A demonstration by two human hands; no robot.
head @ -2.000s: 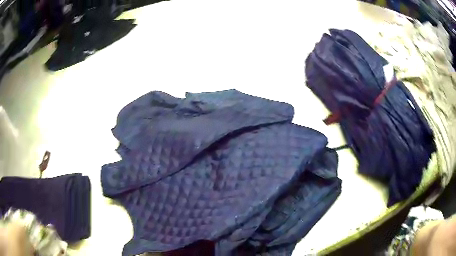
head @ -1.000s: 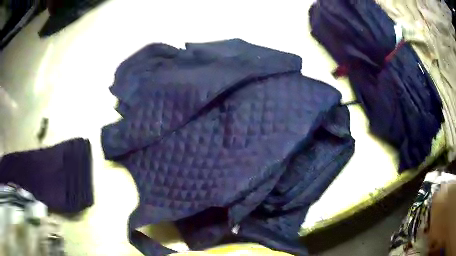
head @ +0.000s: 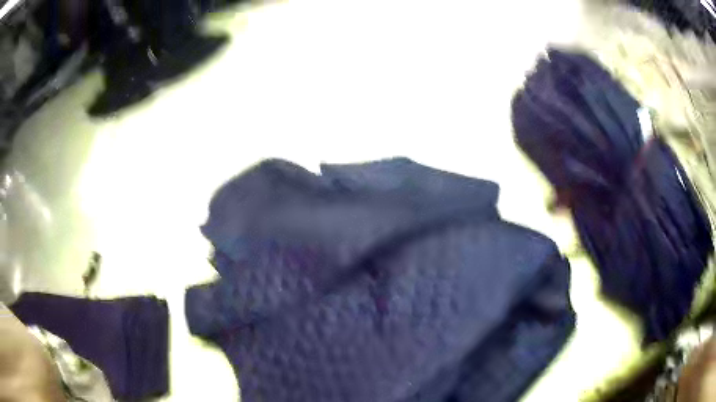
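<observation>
A navy quilted garment body (head: 345, 314) lies loosely spread in the middle, with curved edges and a diagonal fold; its lower part is cut off by the picture's edge. A dark navy stack (head: 141, 345) lies at lower left, with layered edges on its right side and a small strip tip beyond it. Only blurred skin and patterned sleeve show in the two lower corners. My left hand and my right hand are out of the picture, so what they hold is hidden.
A navy bundle (head: 612, 196), pinched by a red band, lies at right. Pale rumpled fabric (head: 667, 78) lies beyond it. Dark pieces (head: 157, 71) lie at the far left of the cream-white table (head: 377, 94). The picture is blurred.
The view has shifted, so the garment, stack and bundle sit lower in the picture than one second ago. The garment's lower edge has left the picture. Its folds look much the same.
</observation>
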